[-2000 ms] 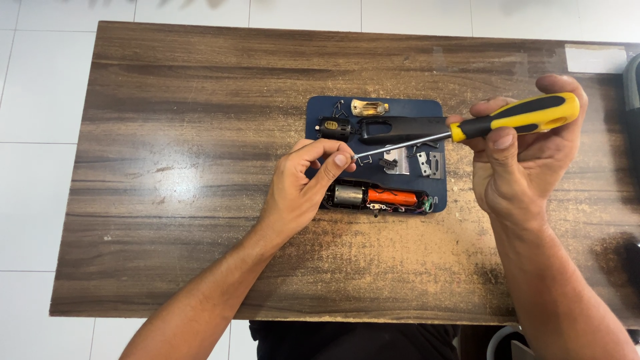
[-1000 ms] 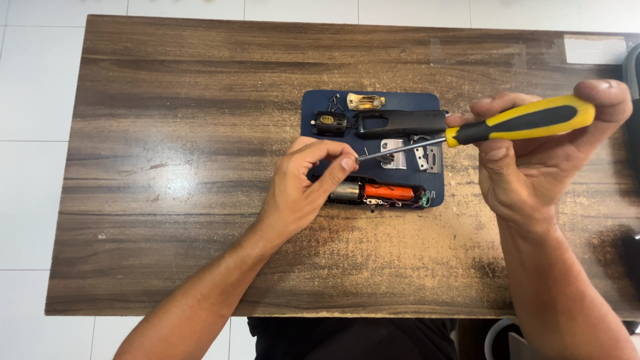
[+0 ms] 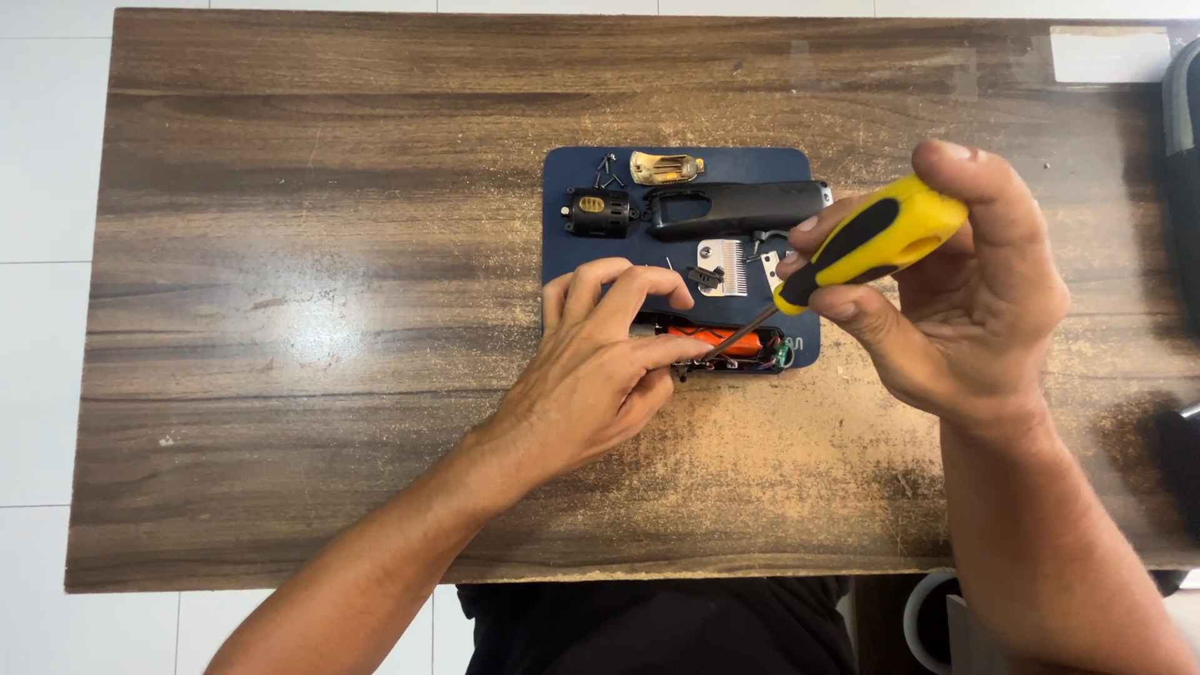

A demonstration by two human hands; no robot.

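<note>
My right hand (image 3: 975,281) grips a screwdriver with a yellow and black handle (image 3: 872,244). The shaft slants down left to the near side of an opened hair clipper housing (image 3: 773,361), which holds an orange battery cell (image 3: 722,339), wires and a small green circuit board (image 3: 782,352). My left hand (image 3: 600,366) rests over the housing's left part, its index fingertip beside the screwdriver tip; whether it pinches anything is hidden. Behind them lie a black clipper cover (image 3: 741,208), a black motor unit (image 3: 600,213), a metal clipper blade (image 3: 720,267) and a gold-coloured part (image 3: 664,169).
The parts lie on a dark blue mat (image 3: 562,253) on a wooden table (image 3: 309,281) dusted with fine particles. Several loose screws (image 3: 607,172) sit at the mat's back left. A dark grey case (image 3: 1183,141) is at the right edge, near a white rectangle (image 3: 1109,54).
My left hand has come down over the clipper housing, and the screwdriver tip has moved down with it. The screwdriver is tilted more steeply in my right hand.
</note>
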